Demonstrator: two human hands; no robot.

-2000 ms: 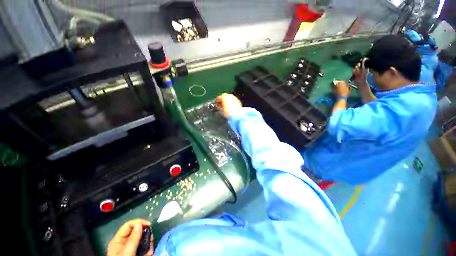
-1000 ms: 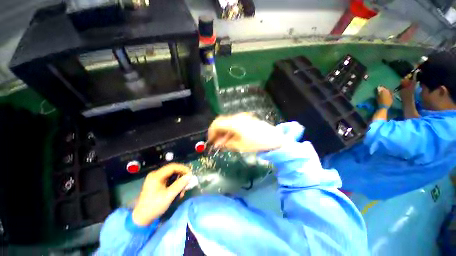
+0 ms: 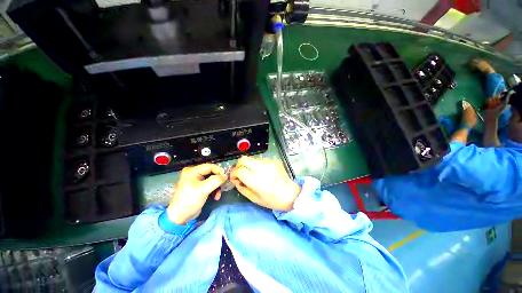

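My left hand (image 3: pixel 197 190) and my right hand (image 3: pixel 260 182) meet fingertip to fingertip over the bench's front edge, just below the press front panel. A small thing is pinched between the fingertips; the fingers hide most of it, so I cannot tell what it is or which hand bears it. The black press (image 3: pixel 200 123) stands right in front, with its pale crossbar (image 3: pixel 171 62) and two red buttons, the left one (image 3: pixel 162 158) and the right one (image 3: pixel 244 145).
A black blister tray (image 3: pixel 98 197) with shiny units lies left. A clear blister tray (image 3: pixel 312 109) lies right, beside stacked black trays (image 3: pixel 395 97). A thin hose (image 3: pixel 279 63) runs over the clear tray. Another person in a blue smock (image 3: pixel 458 186) works at the far right.
My right hand has come back from the clear tray to meet my left hand. The view has tilted down and shifted, showing the clear tray uncovered.
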